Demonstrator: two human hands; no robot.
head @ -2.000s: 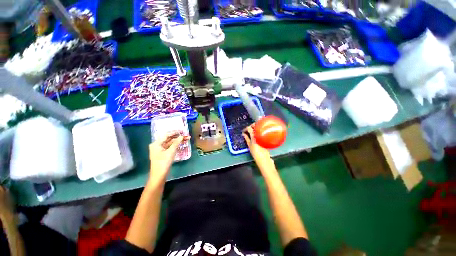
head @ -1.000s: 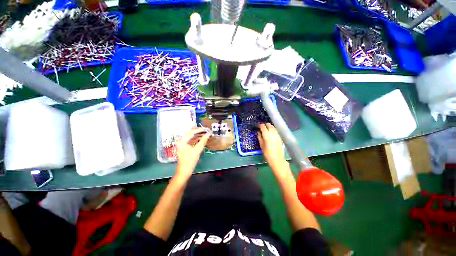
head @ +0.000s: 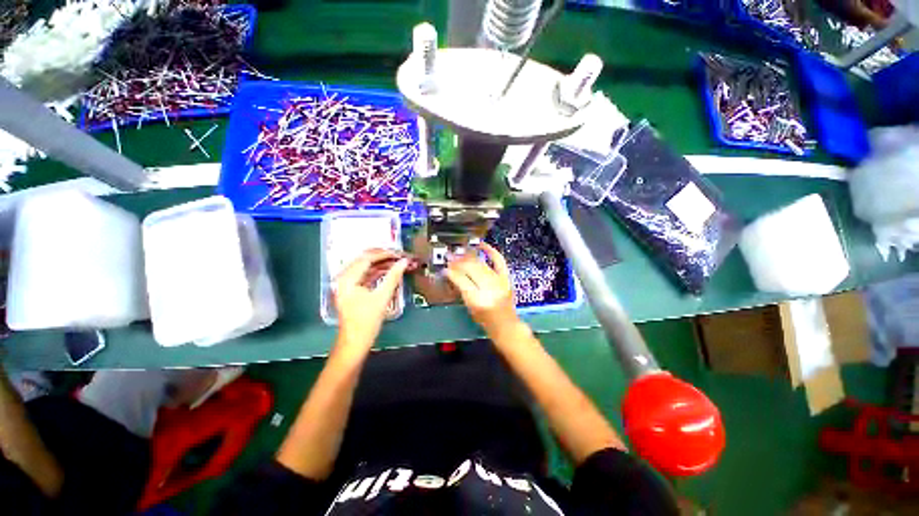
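Observation:
The hand press has a round pale top plate (head: 494, 93) above a small silvery fixture (head: 440, 254) on a brownish base plate (head: 433, 289). My left hand (head: 368, 287) is left of the fixture, fingertips pinched at its edge; a tiny dark bit shows at the fingertips, too small to name surely. My right hand (head: 486, 286) has its fingertips at the fixture's right side, covering part of it; whether it holds a part is hidden. The clear parts box (head: 361, 230) is behind my left hand. The small blue tray (head: 574, 292) of black fittings is right of my right hand.
The press lever (head: 597, 277) slants down to a red ball knob (head: 673, 423) at right. A large blue tray (head: 234, 161) of rods lies behind the clear box. Frosted boxes (head: 197, 270) stand left. A parts bag (head: 660, 207) and white container (head: 796, 247) lie right. A person's arm (head: 25, 443) shows lower left.
My right hand has moved from the small blue tray left to the fixture. My left hand stays near the fixture's left side. Since the oldest frame, the red knob has swung down and right.

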